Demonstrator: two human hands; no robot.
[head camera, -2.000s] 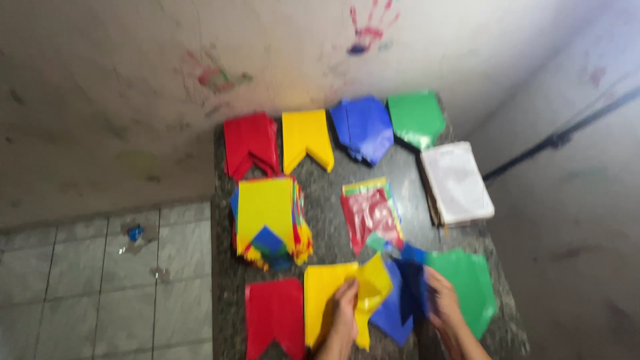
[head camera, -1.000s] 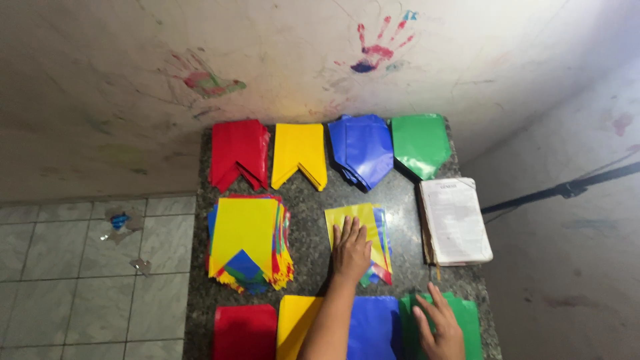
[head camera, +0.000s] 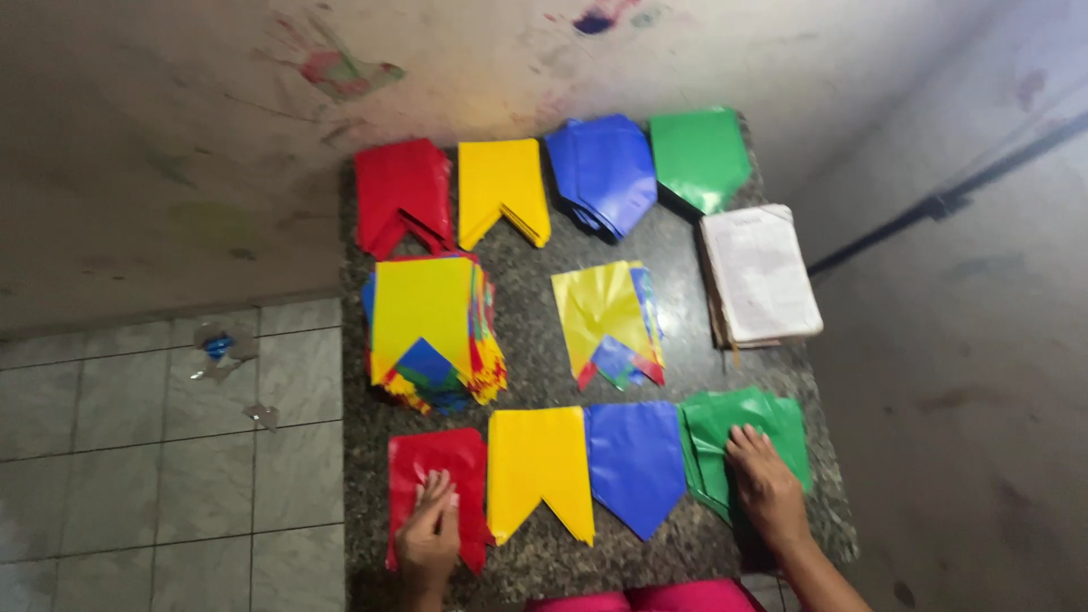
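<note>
My left hand (head camera: 431, 531) rests with its fingertips on the red plastic pennants (head camera: 463, 459) at the near left. At the near right, the fingers of my right hand (head camera: 761, 476) touch the stack of green pennants (head camera: 786, 425). Between them lie yellow swallow-tailed pennants (head camera: 540, 459) and blue pointed pennants (head camera: 636, 463). In the middle is a small mixed pile with a yellow pennant (head camera: 595, 306) on top. Left of it sits a thick mixed stack, also topped by a yellow pennant (head camera: 423, 297).
Along the far edge of the granite tabletop (head camera: 527, 340) are red (head camera: 399, 187), yellow (head camera: 501, 183), blue (head camera: 603, 170) and green stacks (head camera: 701, 153). A worn open book (head camera: 759, 272) lies at the right. Painted walls border the table; scraps (head camera: 219, 347) lie on the tiled floor.
My left hand has left the small middle pile and moved to the near red pennants. One second ago a yellow pennant was under it there. Two seconds ago red topped that pile.
</note>
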